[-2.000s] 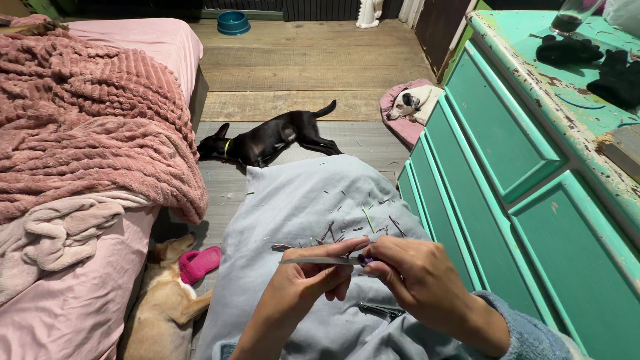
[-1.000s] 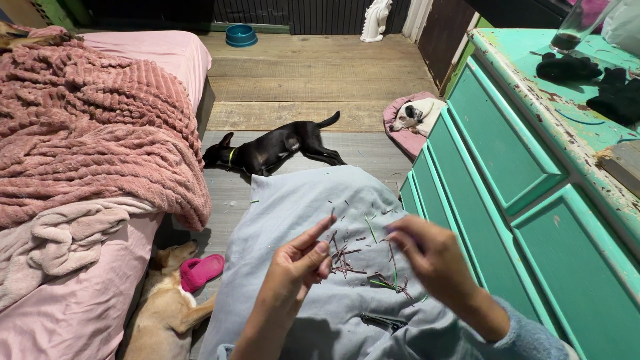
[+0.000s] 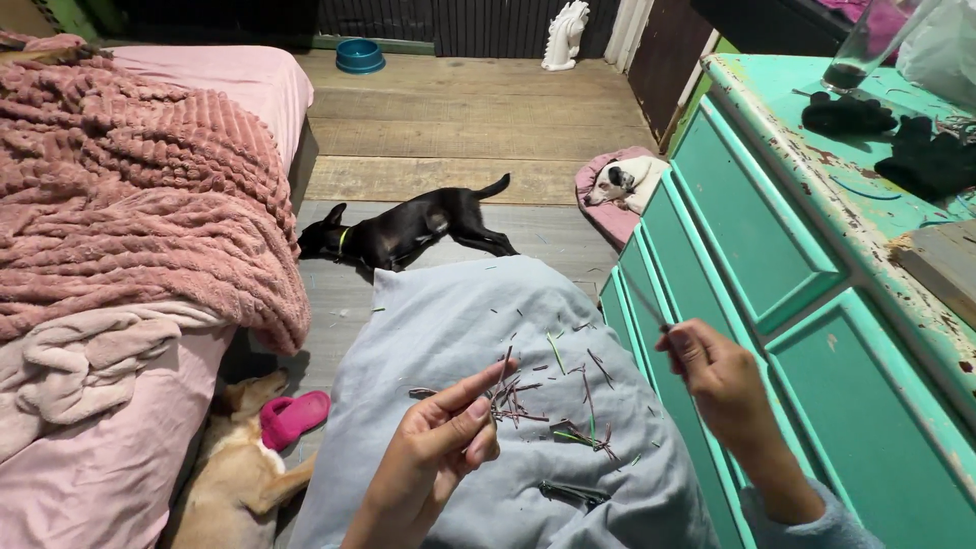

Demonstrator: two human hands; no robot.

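Over my lap lies a grey-blue cloth (image 3: 488,305), strewn with short brownish and green strands (image 3: 515,404), which look like bits of wire or its covering. My left hand (image 3: 442,450), above the cloth's middle, pinches a thin brownish strand (image 3: 504,366) that points upward between thumb and index finger. My right hand (image 3: 709,374) is raised to the right, in front of the green drawers, its fingers closed on a thin, blurred blade-like tool (image 3: 644,301). A dark tool (image 3: 573,494), whose kind I cannot tell, rests on the cloth below the strands.
A black dog (image 3: 419,229) lies beyond the cloth, a tan dog (image 3: 244,473) by a pink slipper (image 3: 293,419) at left, a white dog (image 3: 629,183) on a pink bed. The bed with its pink blanket (image 3: 152,191) stands left, the green dresser (image 3: 801,412) right, dark gloves (image 3: 846,114) on it.
Two seconds ago my hands were together over the cloth; now they are apart. Since one second ago my right hand has moved farther right, and the thin tool shows in it.
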